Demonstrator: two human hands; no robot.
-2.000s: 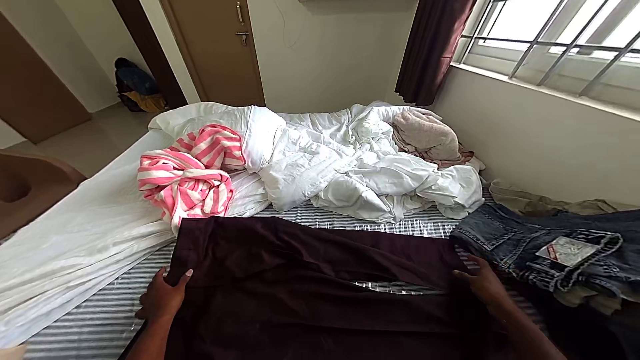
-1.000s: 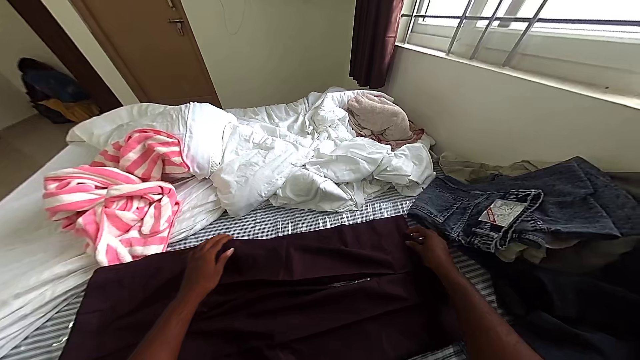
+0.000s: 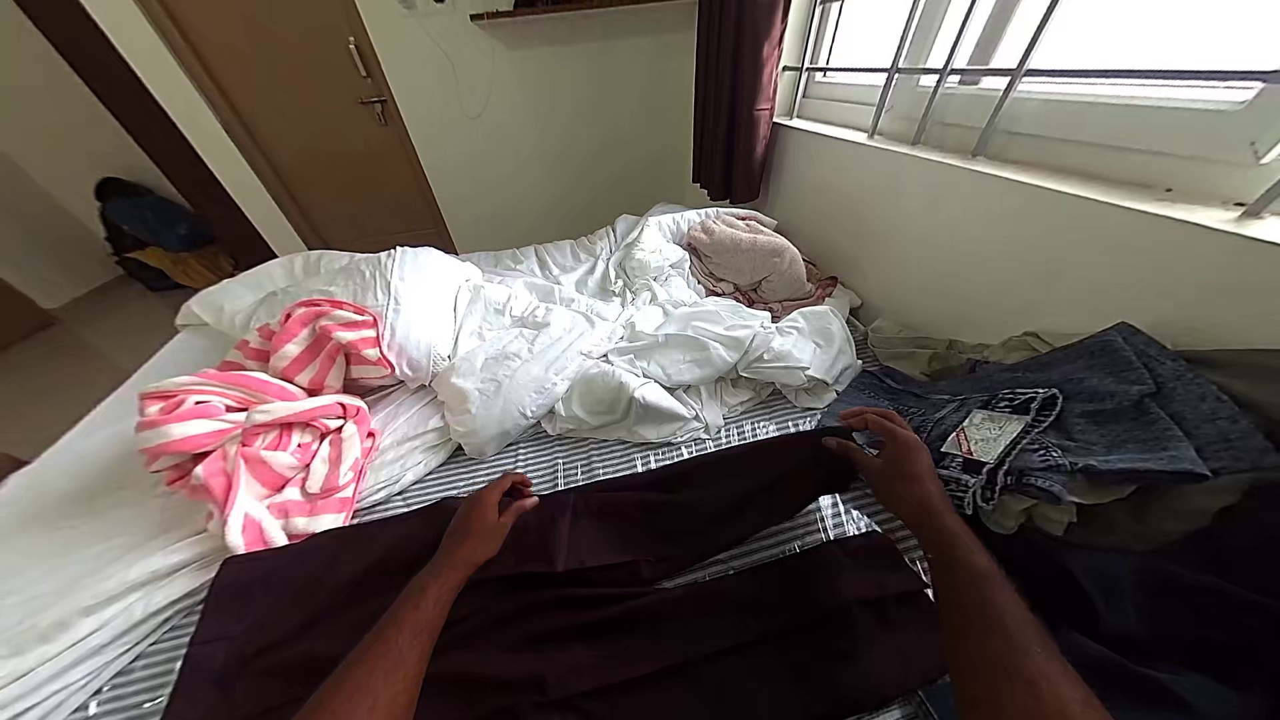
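Dark maroon trousers (image 3: 620,530) lie spread across the bed, with the two legs parted toward the right and striped cover showing between them. My right hand (image 3: 890,460) pinches the hem of the farther leg between thumb and fingers, beside the jeans. Over the far edge of the trousers, left of the middle, is my left hand (image 3: 490,520), its fingers loosely curled and holding nothing; whether it touches the cloth I cannot tell. The near part of the trousers runs out of view at the bottom.
Blue denim jeans (image 3: 1090,410) lie folded over other clothes at the right. A pink-and-white striped cloth (image 3: 260,430) is bunched at the left. Crumpled white bedding (image 3: 600,340) covers the far side, with a beige towel (image 3: 750,258) on it. A barred window (image 3: 1000,80) is at the upper right.
The trouser legs, close together a second ago, now have a wider gap at the right. My right hand has the farther leg's hem. My left hand has come off its flat position on the cloth.
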